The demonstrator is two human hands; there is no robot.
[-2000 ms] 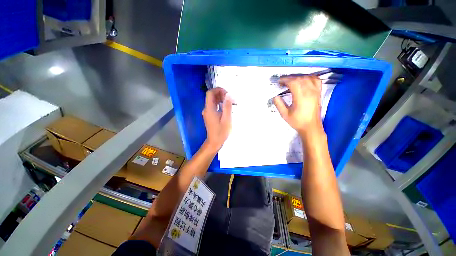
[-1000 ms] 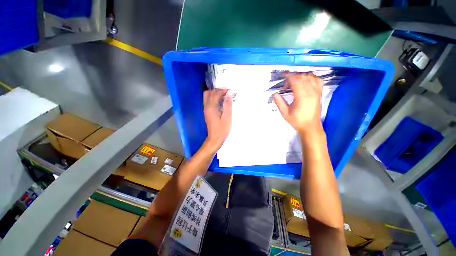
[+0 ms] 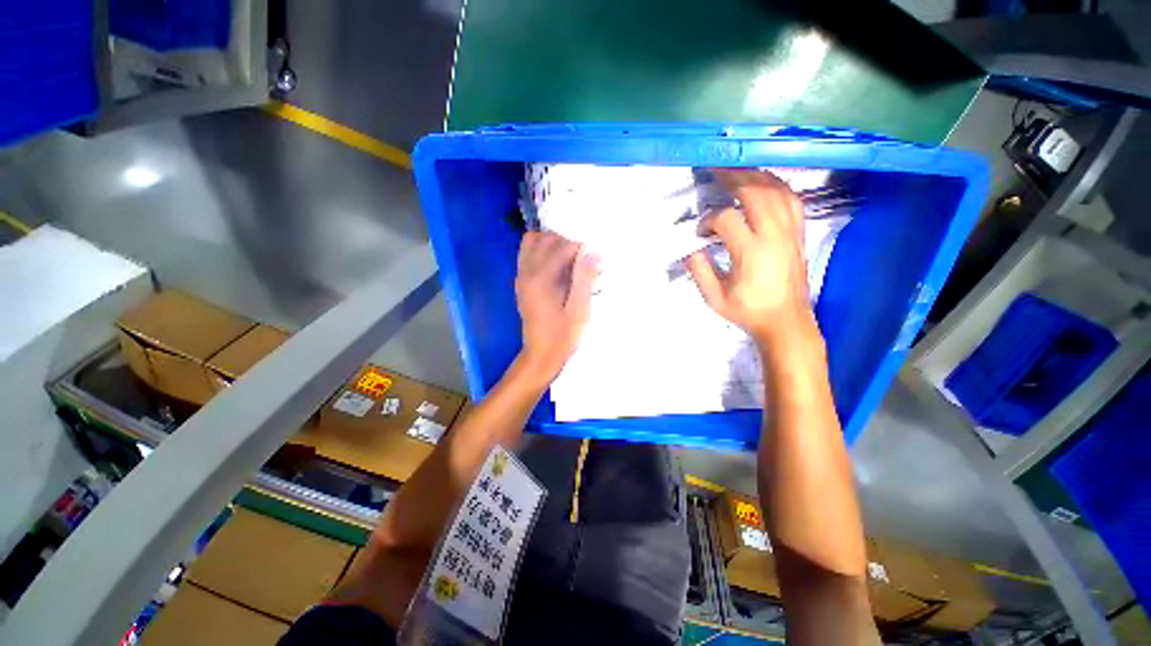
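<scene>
White paper sheets (image 3: 644,341) lie stacked inside a deep blue tote (image 3: 701,152), with uneven edges at the upper right. My left hand (image 3: 553,293) rests at the left side of the stack, fingers curled, thumb and fingertips near the paper. My right hand (image 3: 757,259) is over the upper right of the stack, fingers bent and thumb apart from them. Thin dark lines or edges show by its fingertips; whether it pinches a lead or a sheet cannot be told. The sheets' print is washed out by glare.
A green bench top (image 3: 606,63) lies beyond the tote. A grey curved bar (image 3: 227,442) runs at the left. Brown cartons (image 3: 391,416) sit on low racks below. A smaller blue bin (image 3: 1032,360) is at the right. An ID badge (image 3: 482,543) hangs over my left forearm.
My right hand's fingers have bent and shifted slightly over the upper sheets, whose edges lie a little differently. My left hand has moved only slightly on the stack.
</scene>
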